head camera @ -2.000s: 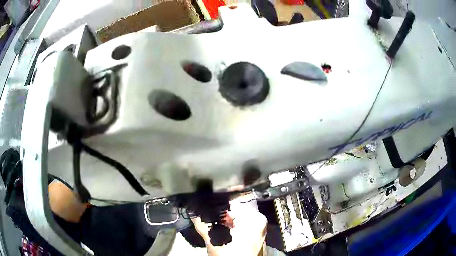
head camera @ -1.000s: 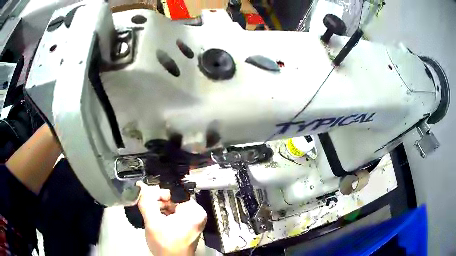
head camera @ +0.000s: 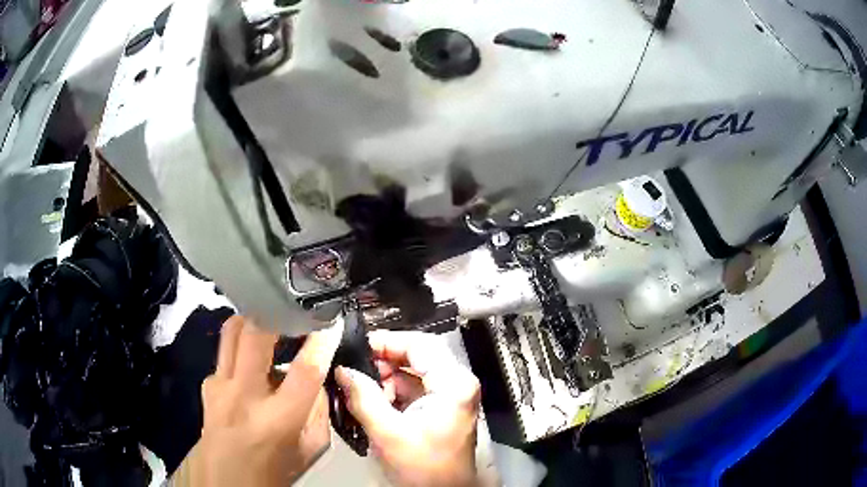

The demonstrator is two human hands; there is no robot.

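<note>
A small black fabric piece [head camera: 354, 354] stands on edge between my two hands, just in front of the presser foot area [head camera: 390, 285]. My left hand [head camera: 259, 409] holds it from the left, with thumb and fingers at its edge. My right hand [head camera: 418, 404] pinches it from the right with thumb and curled fingers. The white sewing machine arm [head camera: 456, 133] marked TYPICAL stretches above both hands. The needle is not clear, hidden in the dark cluster under the machine head.
A tangled black heap of pieces [head camera: 86, 333] with pale edge lines lies at far left. A white bottle or bobbin with a yellow band [head camera: 642, 204] stands under the arm. Metal bars [head camera: 542, 352] are exposed right of the needle. A blue object [head camera: 761, 418] is at lower right.
My left hand has come in beside my right hand at the black piece. The view has shifted, so the black heap at left now shows and the box behind has mostly left the picture.
</note>
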